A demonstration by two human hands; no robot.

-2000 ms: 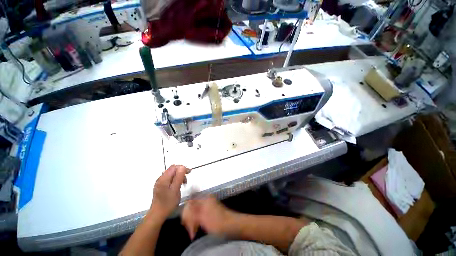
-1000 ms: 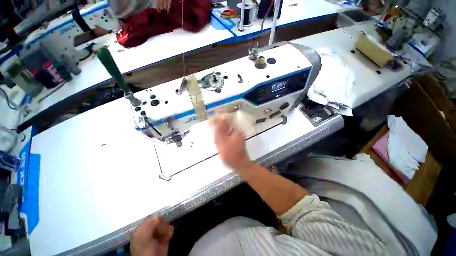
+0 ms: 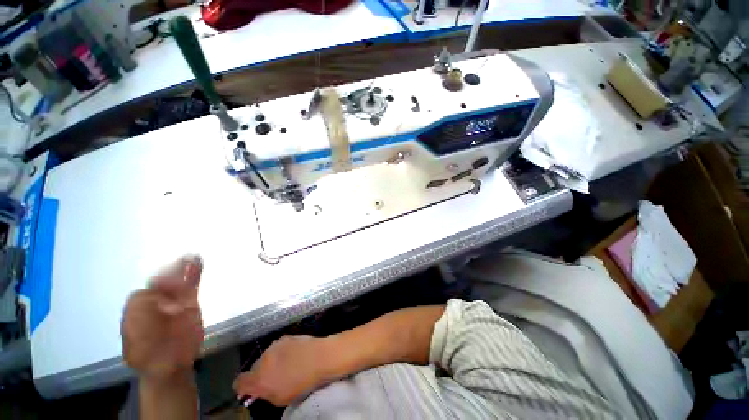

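The white sewing machine head (image 3: pixel 386 123) with a blue stripe and dark display stands on the white table. Its needle area (image 3: pixel 289 197) is at the left end, and neither hand touches it. My left hand (image 3: pixel 164 320) is raised over the front left of the tabletop, fingers bent together and blurred. A faint reddish spot shows at its fingertips; I cannot tell whether it is a held thing. My right hand (image 3: pixel 286 369) is below the table's front edge, near my lap, closed on a small dark piece (image 3: pixel 246 400) with a light tip, partly hidden by the fingers.
Pale cut fabric (image 3: pixel 567 312) lies by my right thigh. A cardboard box (image 3: pixel 698 238) with white and pink pieces is at the right. White cloth (image 3: pixel 567 135) lies behind the machine's right end. A green-handled rod (image 3: pixel 193 61) stands at the machine's left end.
My right hand has drawn back from in front of the machine to below the table edge. My left hand has moved up and left from the front edge. The view has shifted.
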